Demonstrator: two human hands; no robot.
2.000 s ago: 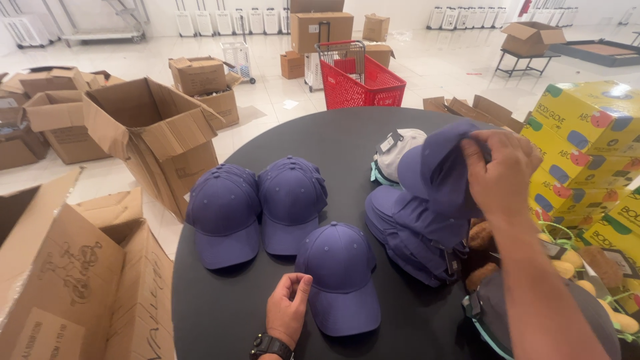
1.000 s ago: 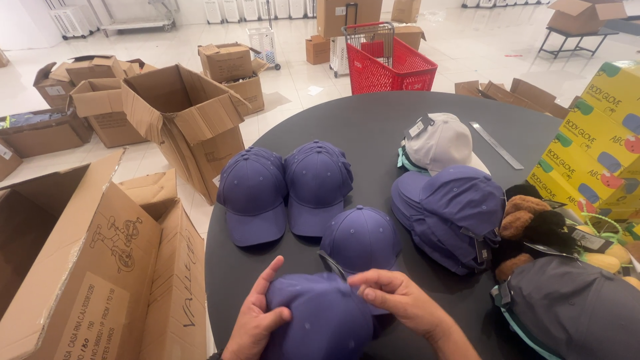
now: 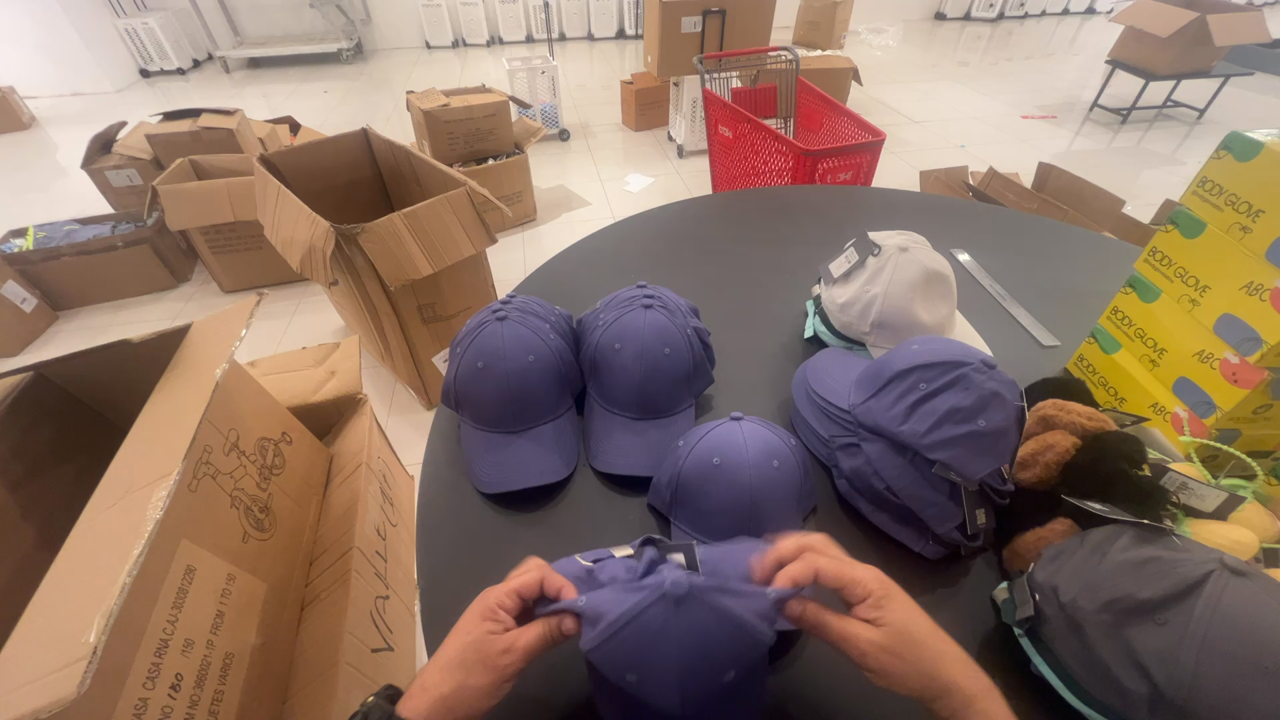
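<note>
Between my two hands is a purple baseball cap (image 3: 680, 640), its crown toward me. My left hand (image 3: 500, 640) pinches the cap's left edge, and my right hand (image 3: 860, 620) grips its right edge. Just beyond it, a single purple cap (image 3: 735, 475) lies on the round dark table (image 3: 520, 590). Two stacks of purple caps, a left one (image 3: 512, 375) and a right one (image 3: 645, 365), sit side by side farther back. A looser pile of purple caps (image 3: 915, 430) is at right, beside a light grey cap (image 3: 885, 290) with a tag.
A metal ruler (image 3: 1003, 297) lies at the table's back right. Dark grey caps (image 3: 1150, 620), plush toys (image 3: 1065, 440) and yellow printed boxes (image 3: 1180, 320) crowd the right side. Open cardboard boxes (image 3: 390, 250) stand at left; a red shopping cart (image 3: 790, 130) is behind the table.
My right hand has come from the purple pile at right to the near side of the table. Both hands now hold a purple cap; two seconds ago my left hand was beside the single cap.
</note>
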